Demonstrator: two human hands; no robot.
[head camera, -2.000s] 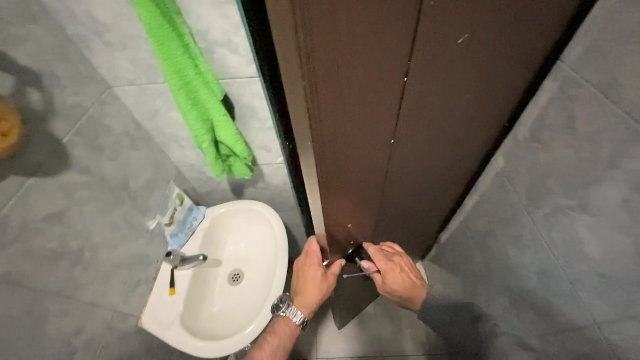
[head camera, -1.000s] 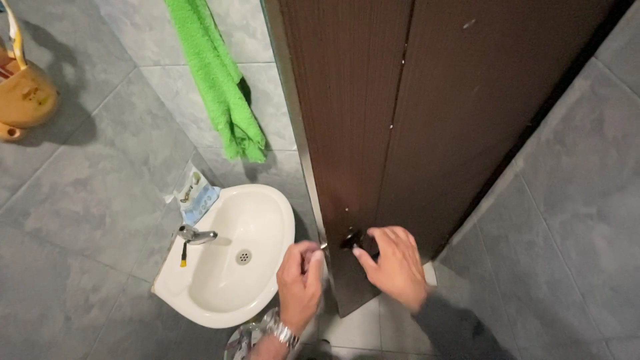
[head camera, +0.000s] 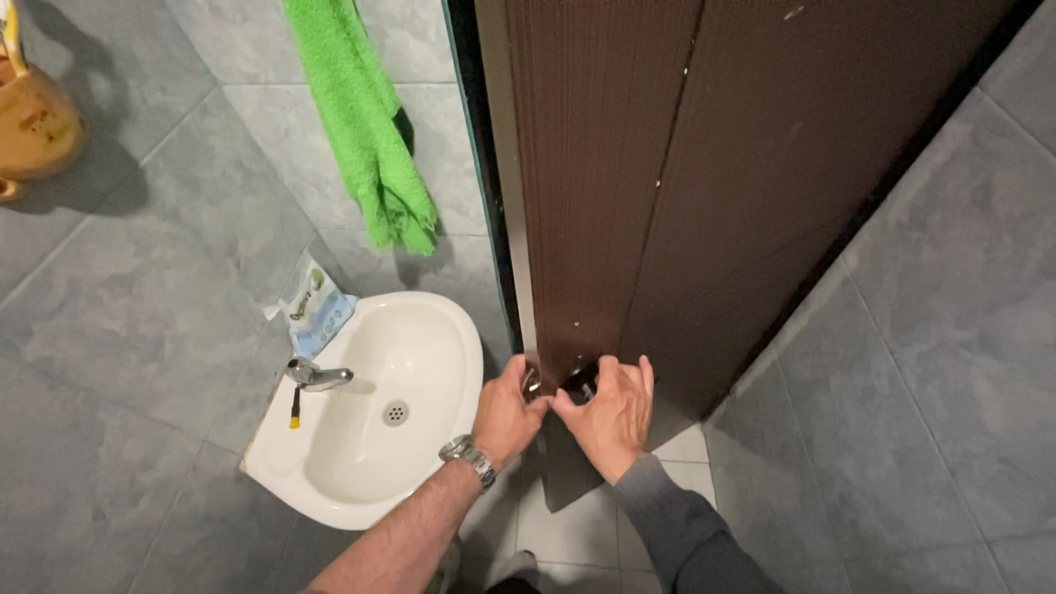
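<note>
A dark brown panelled door (head camera: 602, 206) stands edge-on in front of me. My left hand (head camera: 510, 412), with a metal watch (head camera: 469, 459) on its wrist, pinches a small shiny metal piece (head camera: 534, 385) at the door's edge. Beside it, my right hand (head camera: 612, 408) has thumb and fingers around a dark fitting (head camera: 581, 384) on the door face; its exact kind is partly hidden by the fingers. The two thumbs are close together, near the door's edge.
Left of the door is a white washbasin (head camera: 338, 503) with a chrome tap (head camera: 318, 376), a small brush (head camera: 295, 408) and a wipes packet (head camera: 319, 309). A green towel (head camera: 363, 132) hangs above. An orange holder (head camera: 37, 124) is on the left wall; tiled wall (head camera: 907, 313) stands at right.
My left hand has moved in from beside the door's edge, and its thumb is now close to the right thumb. My right hand stays at the dark fitting.
</note>
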